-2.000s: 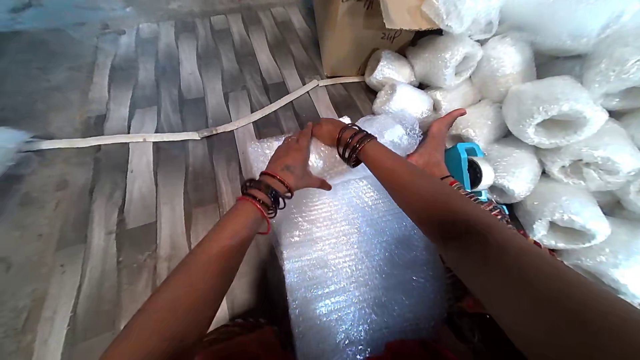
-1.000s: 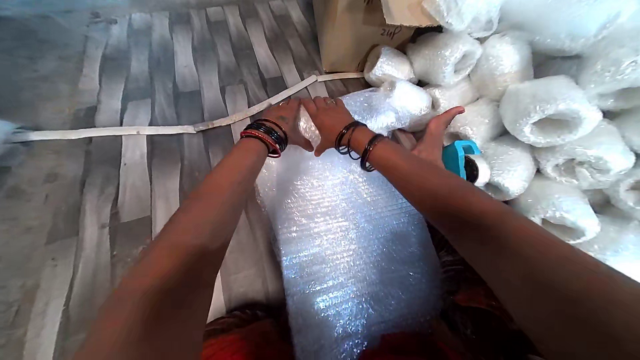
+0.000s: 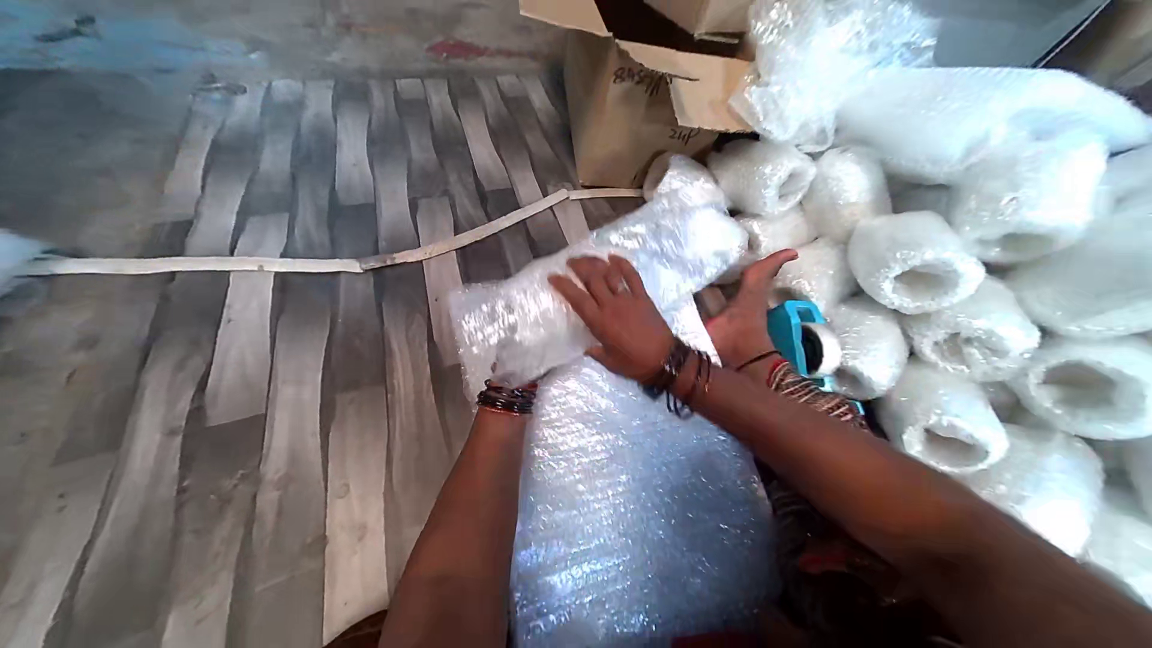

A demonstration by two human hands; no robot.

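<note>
A sheet of clear bubble wrap (image 3: 639,504) stretches from the bottom of the view up to a loosely rolled or folded bundle of bubble wrap (image 3: 540,315), which lies slantwise across its far end. My right hand (image 3: 621,315) lies palm down on this bundle, fingers spread, with a ring and dark bangles showing. At the bundle's near left end is my left hand (image 3: 515,364); the wrap covers most of it, so its fingers are hidden. Just right of the bundle is what looks like a bare foot (image 3: 742,315), beside a turquoise tape dispenser (image 3: 794,337) with a roll in it.
Several bubble-wrap rolls (image 3: 918,261) are piled along the right. An open cardboard box (image 3: 621,117) bearing handwriting stands at the back, with more wrap (image 3: 972,112) beside it. A pale strip (image 3: 297,264) crosses the grey patterned floor covering (image 3: 351,432) on the left.
My hands were close together at the far end of the wrap; now the left is lower at the bundle's left end and the right lies on its middle. The bundle now shows more fully.
</note>
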